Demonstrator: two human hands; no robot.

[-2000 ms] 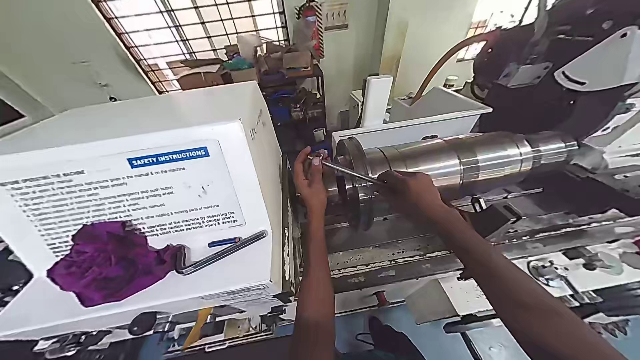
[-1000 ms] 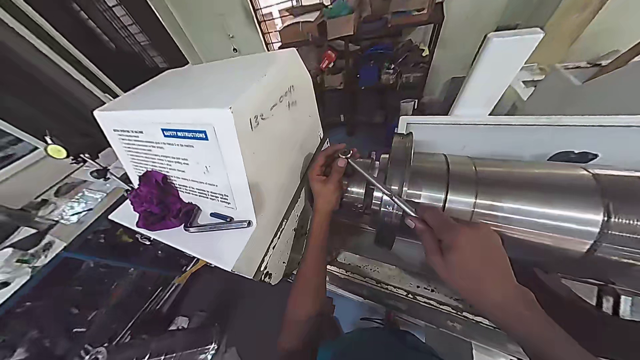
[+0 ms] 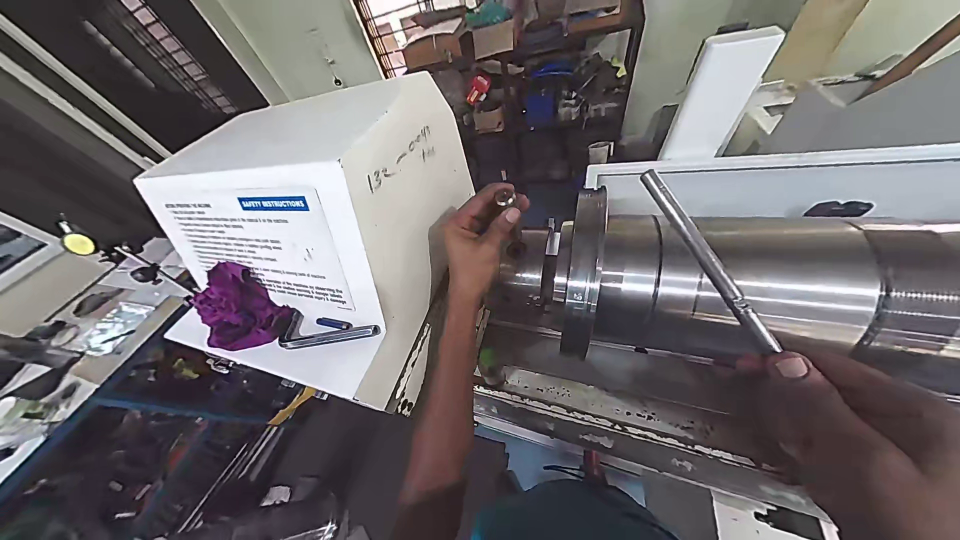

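My left hand is raised beside the machine housing, its fingers closed on a small shiny metal piece, too small to name surely. In my right hand is a slim steel rod, held by its lower end and slanting up to the left, in front of a large ground steel cylinder. A flanged steel collar sits at the cylinder's left end, to the right of my left hand. The rod's far tip points upward, apart from my left hand.
A white machine housing stands at left. On its ledge lie a crumpled purple cloth, a large hex key and a blue pen-like item. A dial gauge is at far left. Shelves with boxes stand behind.
The rod's tip, which was at my left hand in the earlier frames, is now apart from it. My right hand has moved away to the right with the rod. The view has shifted closer and tilted.
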